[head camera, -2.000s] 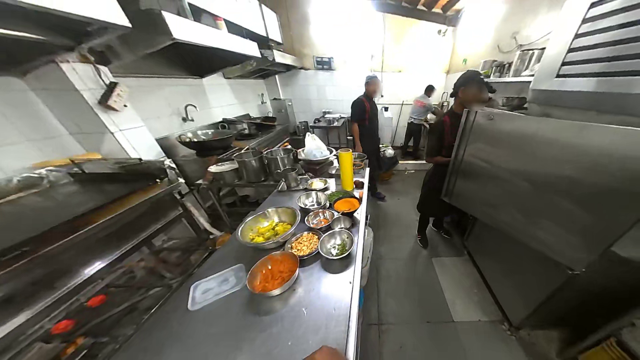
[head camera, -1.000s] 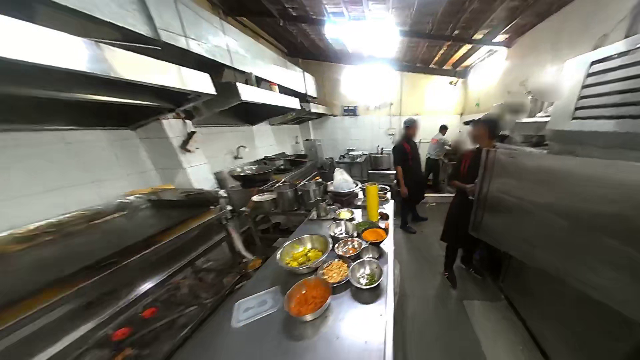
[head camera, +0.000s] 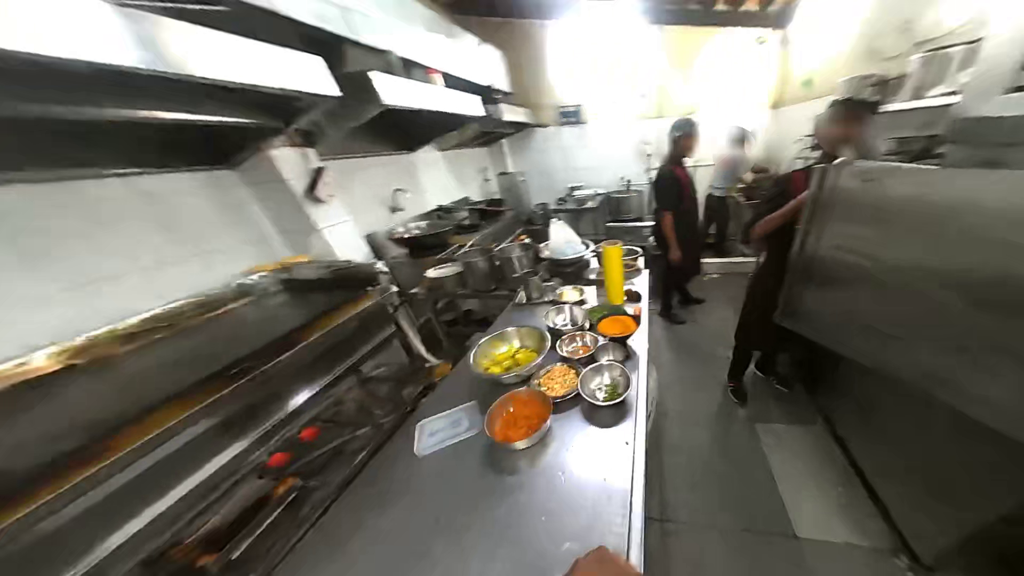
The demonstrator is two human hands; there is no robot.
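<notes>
Only a small part of my right hand (head camera: 602, 562) shows, at the bottom edge over the steel counter (head camera: 552, 496); its fingers cannot be made out. My left hand is out of the frame. Farther up the counter stands a steel bowl of orange food (head camera: 519, 418), with a translucent plastic lid (head camera: 447, 429) on its left. Behind it are a larger bowl of yellow-green pieces (head camera: 510, 354), a bowl of light brown chunks (head camera: 558, 381) and a bowl holding some green pieces (head camera: 605, 383). A yellow cylinder (head camera: 613, 273) stands upright beyond several smaller bowls.
Cooking ranges (head camera: 320, 320) line the left side under exhaust hoods (head camera: 424, 96). Steel pots (head camera: 478, 268) stand left of the counter's far end. Past the right aisle, one person (head camera: 772, 264) is partly behind a large steel panel (head camera: 904, 272); another person (head camera: 677, 224) stands farther back.
The view has tilted up and back down. Part of my hand, outside the frame one second ago, shows again at the bottom edge. The bowls have stayed in place.
</notes>
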